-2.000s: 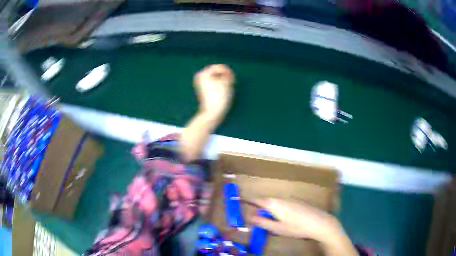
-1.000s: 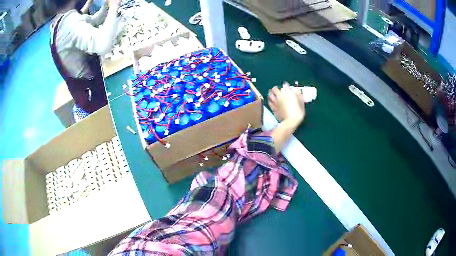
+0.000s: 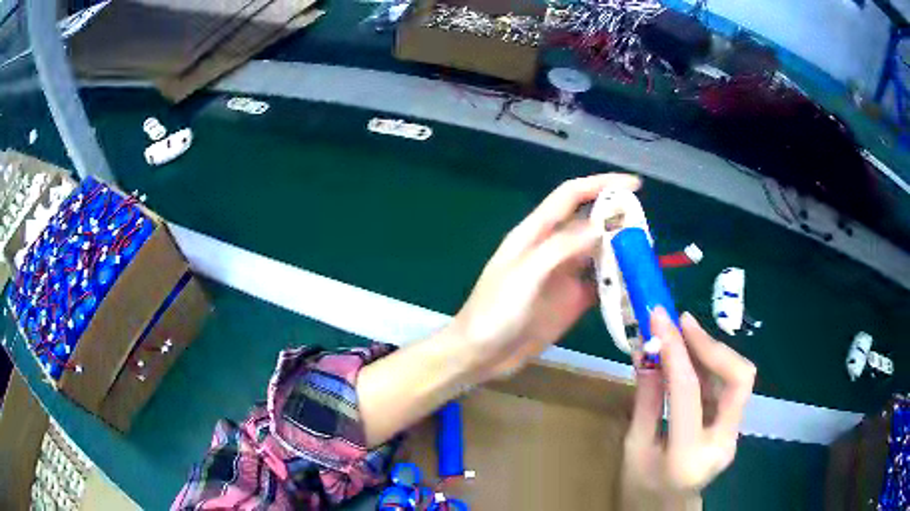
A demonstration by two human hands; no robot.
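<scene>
My left hand (image 3: 534, 274) holds a white oval housing shell (image 3: 608, 279) upright above the small parts carton (image 3: 544, 434). My right hand (image 3: 688, 409) holds a blue battery cell (image 3: 642, 269) by its lower end, against the shell's open side. Whether the cell is seated in the shell cannot be told. A short red lead with a white connector (image 3: 693, 255) sticks out to the right of the cell. Another small white piece shows at the right fingertips. In the carton lie a blue cell (image 3: 451, 439) and several more at its lower left.
A battery carton (image 3: 120, 309) full of blue cells with red wires stands at left. White housing parts lie on the green belt (image 3: 329, 190), some at left, others at right (image 3: 729, 299). Cardboard sheets (image 3: 190, 40), a box of small parts (image 3: 469, 40) and wire bundles lie on the far side.
The view has swung right from the battery carton. My left hand has brought a white shell from the belt to above the small carton. My right hand is now in view with a blue cell.
</scene>
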